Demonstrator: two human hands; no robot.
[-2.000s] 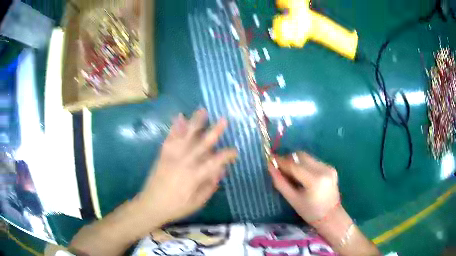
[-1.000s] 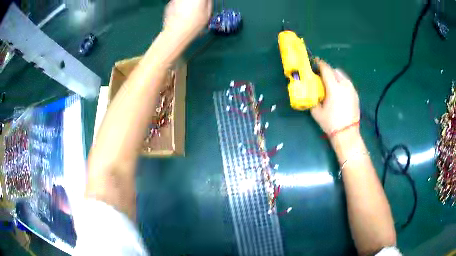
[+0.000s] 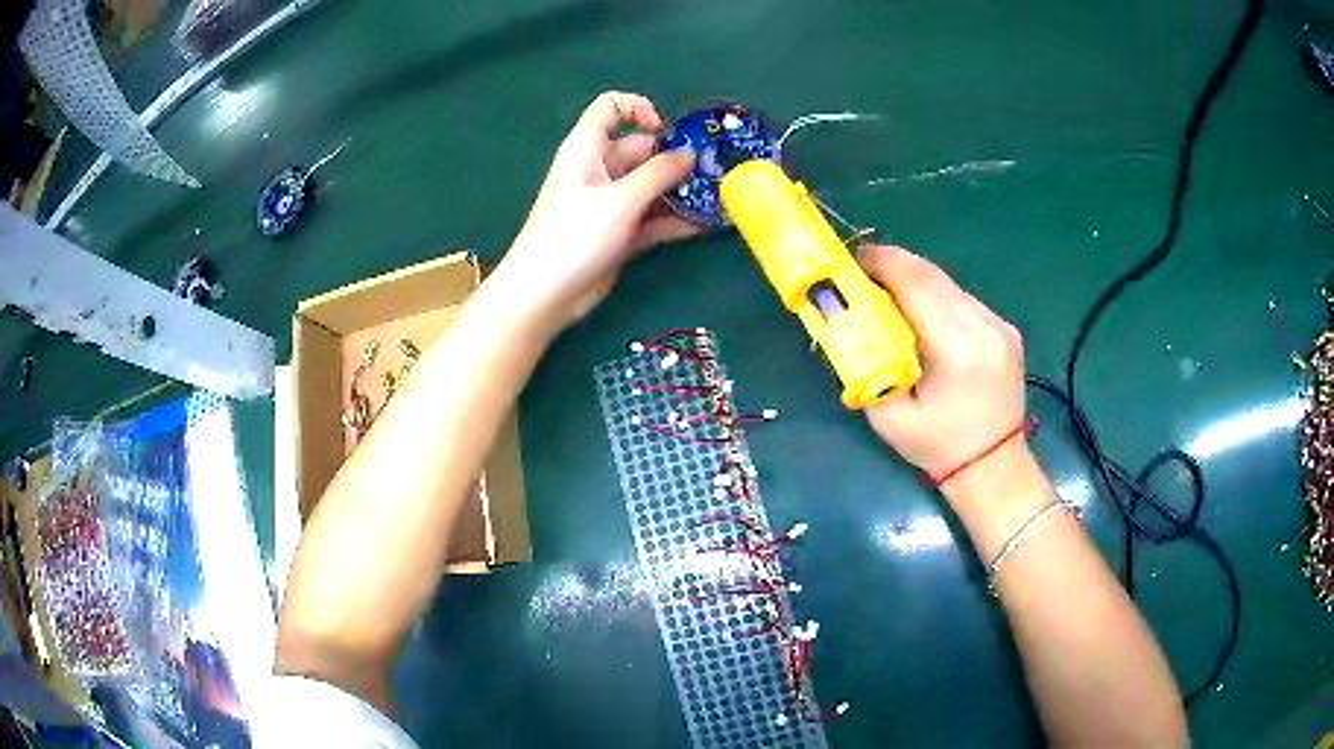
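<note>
My left hand [image 3: 600, 198] holds a blue round unit [image 3: 713, 135] by its left edge, at the top centre. A pale lead trails from the unit to the right. My right hand [image 3: 951, 351] grips the yellow glue gun [image 3: 827, 285], with its front end over the lower right part of the unit. The gun hides the nozzle and part of the board. A perforated strip [image 3: 658, 549] lies below, with a row of red-wired, brass-ended parts [image 3: 732, 483] along its right side.
A cardboard box [image 3: 505, 498] with a few wired parts sits partly behind my left forearm. Another blue round unit [image 3: 283, 199] lies upper left near a pale metal bracket [image 3: 132, 300]. Bagged parts [image 3: 88, 571] are at far left. A black cord [image 3: 1134, 278] and a wired-parts heap [image 3: 1321, 483] are at right.
My left hand has taken hold of the blue round unit. The glue gun, upright and apart from it before, is now tilted over the unit. The strip appears lower in view.
</note>
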